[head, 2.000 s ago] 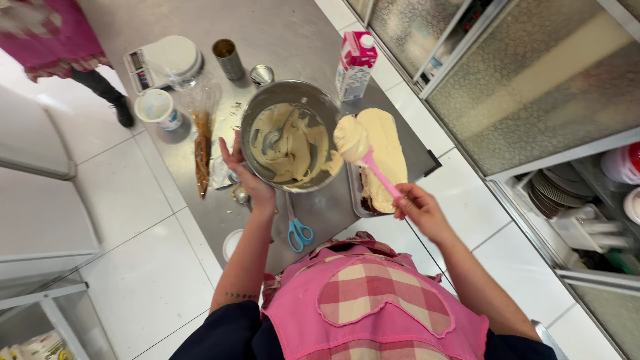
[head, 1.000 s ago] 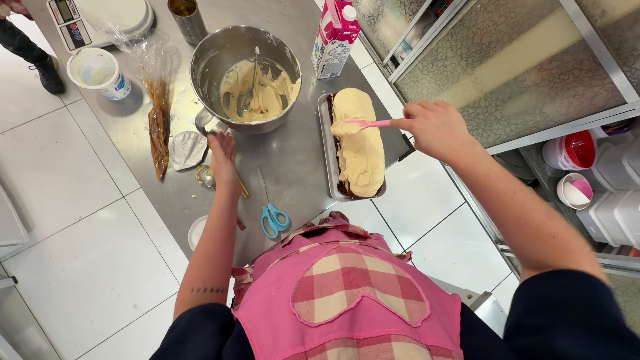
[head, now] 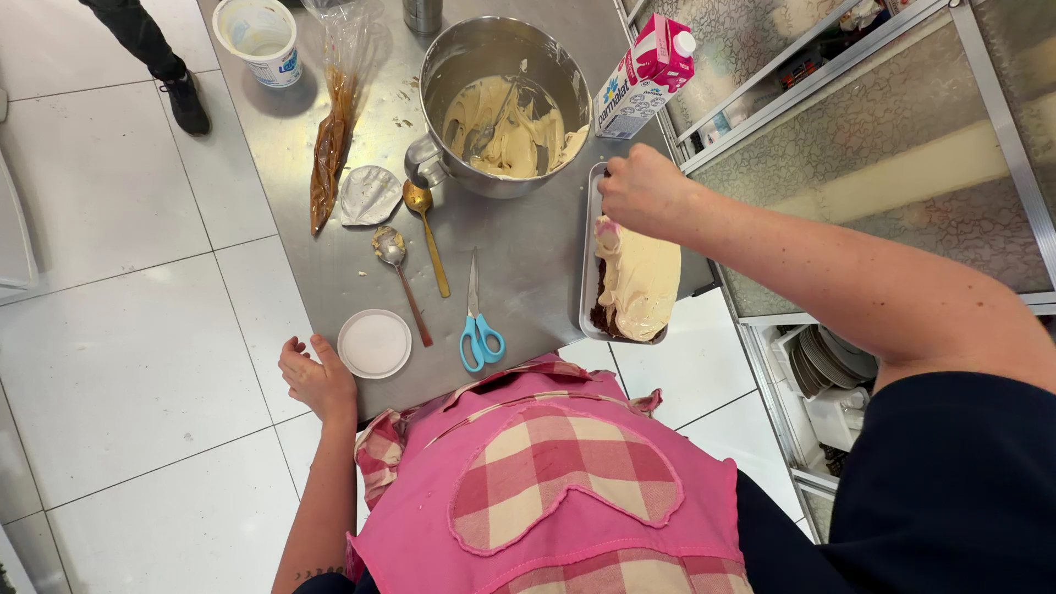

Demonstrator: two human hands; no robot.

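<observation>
My right hand (head: 645, 191) is closed over the far end of a chocolate loaf cake covered in cream frosting (head: 648, 276), which sits in a shallow tray (head: 587, 289). Only the pink tip of a spatula (head: 609, 224) shows below the fist, against the frosting. My left hand (head: 318, 378) holds nothing, its fingers apart, at the table's near edge beside a round white lid (head: 374, 344). A steel mixing bowl (head: 505, 186) with frosting inside stands beyond the tray, to its left.
Scissors (head: 482, 334), a gold spoon (head: 431, 247), a used spoon (head: 406, 285), a foil lid (head: 371, 196), a bag of brown filling (head: 330, 157), an open tub (head: 272, 62) and a Parmalat carton (head: 639, 82) are on the steel table (head: 528, 272). A person's shoe (head: 186, 106) shows at upper left.
My left hand has let go of the mixing bowl and come back to the table's near edge. The pink spatula, loaded with frosting above the tray two seconds ago, is now down at the cake.
</observation>
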